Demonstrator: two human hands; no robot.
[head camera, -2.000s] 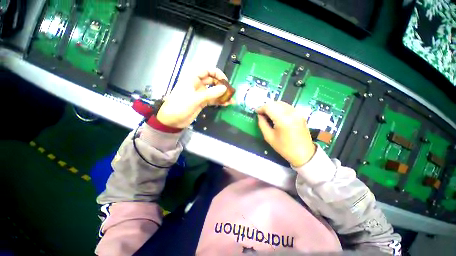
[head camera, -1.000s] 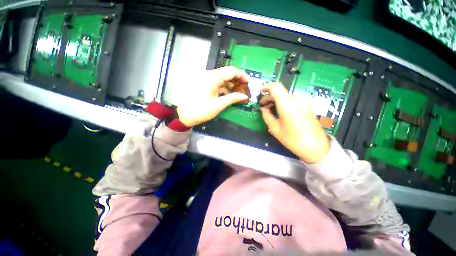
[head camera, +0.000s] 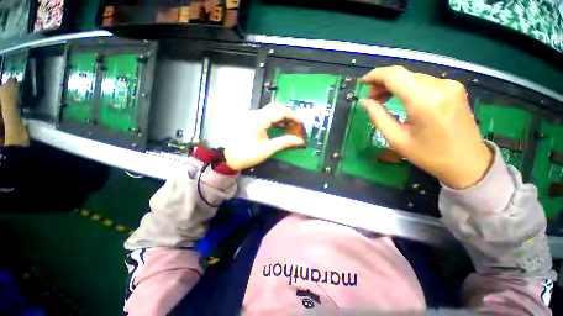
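My left hand (head camera: 262, 136) holds an orange-brown block (head camera: 297, 133) between thumb and fingers over the left part of a green circuit board (head camera: 308, 92). This board sits in a black carrier (head camera: 332, 145) and shows a bright, shiny centre. My right hand (head camera: 426, 120) is raised above the second green board (head camera: 364, 166) of the carrier, thumb and fingertips apart, with nothing visible between them. A brown block (head camera: 389, 155) lies on that second board, partly beside my right hand. The rest of that board's centre is mostly hidden by my hand.
Another carrier at right holds boards with brown blocks (head camera: 509, 142). A carrier with two green boards (head camera: 117, 92) lies at left. A black tray of orange-brown pieces (head camera: 176, 26) is at the top. Another person's arm (head camera: 12, 114) shows at the left edge. A metal rail (head camera: 308, 196) runs along the front.
My right hand has moved right and up, from the first board to above the second, and its fingers have spread. My left hand still holds the block. The view has shifted, showing the tray.
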